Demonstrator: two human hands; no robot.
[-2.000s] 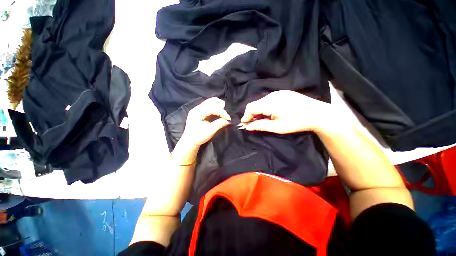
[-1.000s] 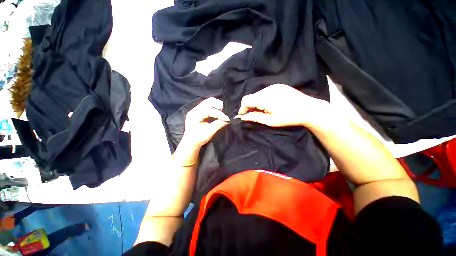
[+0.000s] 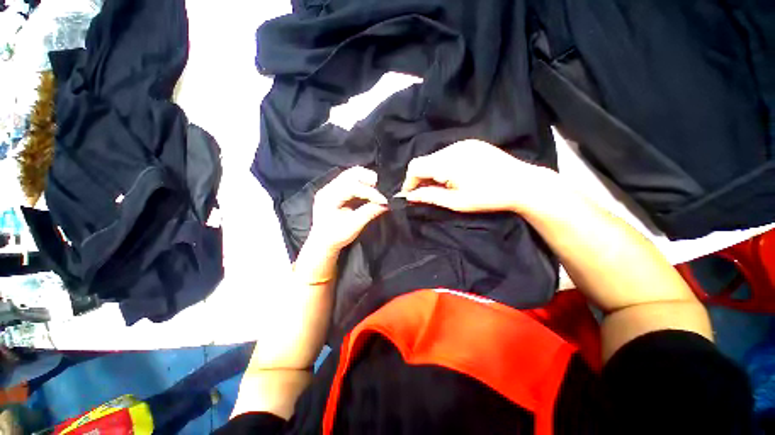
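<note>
A dark navy garment (image 3: 476, 93) lies on the white table right in front of me, its near end against my red apron (image 3: 476, 340). White shows through a gap in its folds. My left hand (image 3: 347, 211) pinches the cloth at the middle of the garment between thumb and fingers. My right hand (image 3: 459, 180) pinches the same spot from the right, its fingertips almost touching those of the left. Whether a needle or thread is between the fingertips is too small to tell.
Another dark garment (image 3: 127, 187) lies at the left of the white table (image 3: 242, 255), beside a brown-gold fuzzy strip (image 3: 36, 140). A larger dark garment (image 3: 671, 110) covers the right. A red stool (image 3: 743, 276) stands at the right. A red and yellow item (image 3: 110, 418) shows at the lower left.
Both hands stay at the same spot on the garment; the right hand has shifted slightly up and left. The red and yellow item has come further into view at the lower left.
</note>
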